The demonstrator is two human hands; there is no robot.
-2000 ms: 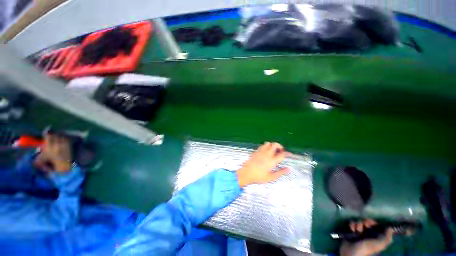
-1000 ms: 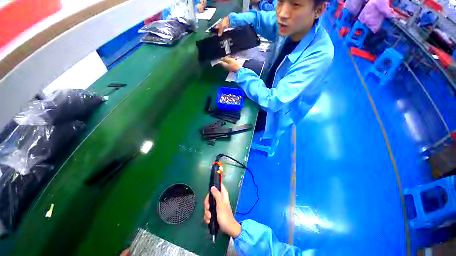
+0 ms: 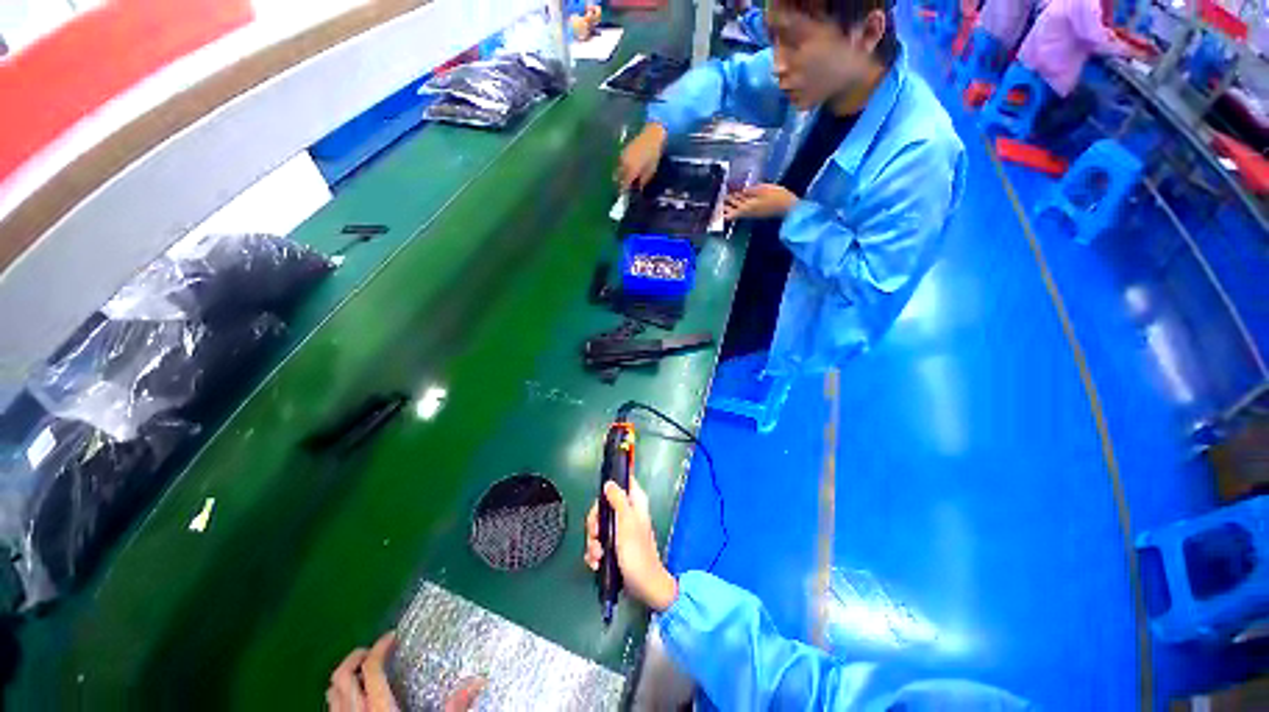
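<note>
My right hand (image 3: 635, 547) is closed around the black grip of the electric screwdriver (image 3: 612, 522), its bit pointing down and its orange end up, above the green bench near its right edge. The silvery mat (image 3: 487, 654) lies at the bottom of the view with no housing visible on it. My left hand (image 3: 365, 677) is cut off by the bottom edge, with fingers at the mat's left side and on its lower part; I see nothing in it. The round screw dish (image 3: 518, 523) stands left of the screwdriver.
A neighbouring worker in blue handles a black housing (image 3: 678, 199) beside the blue bin (image 3: 657, 267). Black strips (image 3: 644, 349) lie nearer me. Bagged black parts (image 3: 153, 376) lie on the left. The cable (image 3: 714, 480) hangs past the bench edge. Blue stools (image 3: 1208, 577) stand right.
The view has swung right from the mat toward the neighbour since the first frame. The neighbour's housing has gone from raised to low by the blue bin. My right hand still holds the screwdriver.
</note>
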